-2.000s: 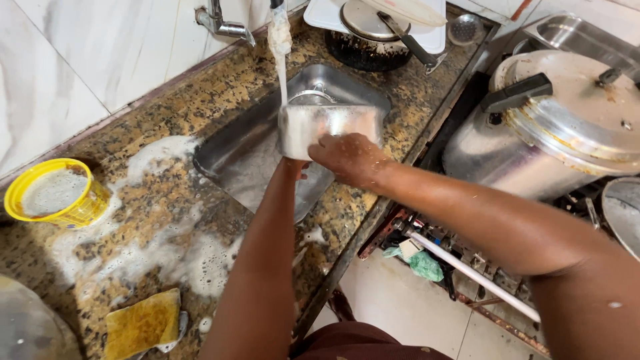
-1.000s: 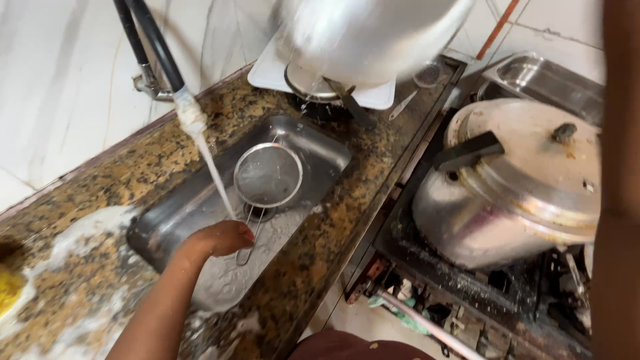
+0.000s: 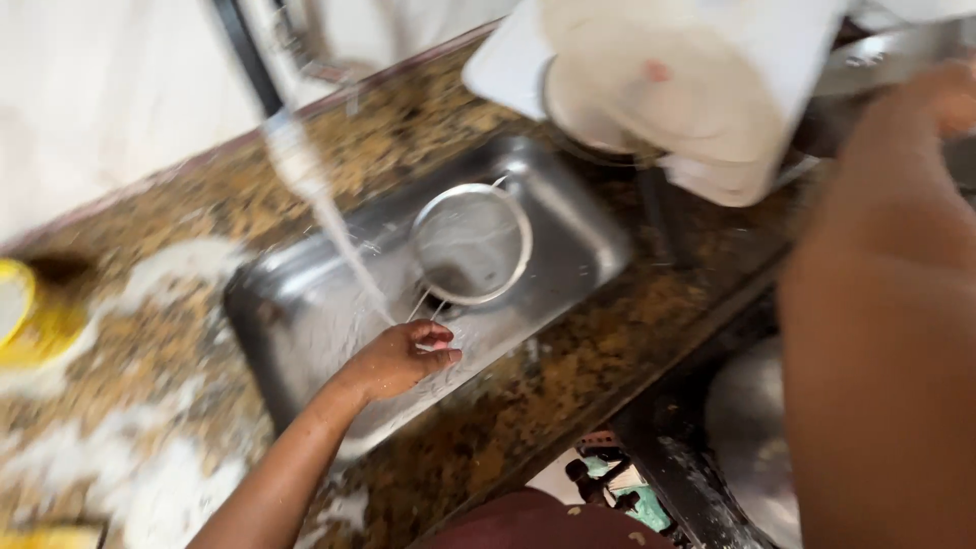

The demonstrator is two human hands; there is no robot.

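My left hand (image 3: pixel 404 358) is over the near side of the steel sink (image 3: pixel 305 335), with its fingers curled at the wire handle of a round mesh strainer (image 3: pixel 473 244). Whether they grip the handle is unclear. The strainer lies in the sink, partly over the drain. Water runs from a wrapped faucet spout (image 3: pixel 293 160) into the sink beside my left hand. At the upper right edge my right hand (image 3: pixel 942 99), blurred and partly cut off, is on a shiny metal pot (image 3: pixel 877 65), also blurred.
White trays or boards and a translucent lid (image 3: pixel 694 91) are stacked behind the sink. A yellow tub (image 3: pixel 46 328) stands on the granite counter (image 3: pixel 534 396) at the left, among suds. A large metal pot (image 3: pixel 751 435) stands at the lower right, beyond the counter edge.
Two seconds ago both hands held the metal pot under the water. It was then raised above the stacked items, and is now at the upper right with my right hand. My left hand went to the strainer.
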